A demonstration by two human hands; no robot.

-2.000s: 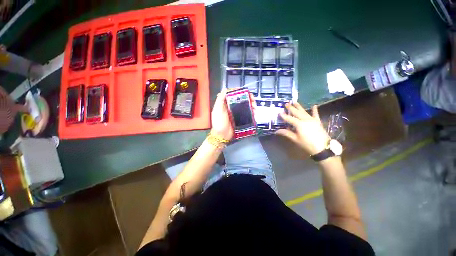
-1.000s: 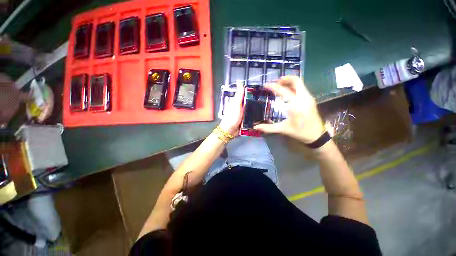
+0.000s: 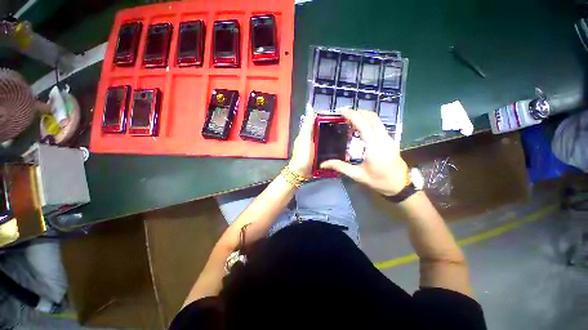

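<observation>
My left hand holds a red-edged phone unit from its left side, dark face up, over the bench edge. My right hand is on the same unit, thumb at its lower end and fingers at its upper right. Whether a separate flat part lies on its face I cannot tell. The clear blister tray with flat dark parts is just beyond the hands, its near part hidden by them. The red turnover tray at the left holds several phone units, two of them with open internals; one lower pocket is bare.
A thin dark stick, a white paper piece and a white bottle lie on the right of the green bench. A white box and a pink fan are at the left. An open brown carton stands below the edge.
My right hand has come from beside the unit onto it, and its fingers have closed in. My left hand still holds the unit. The whole view has shifted slightly.
</observation>
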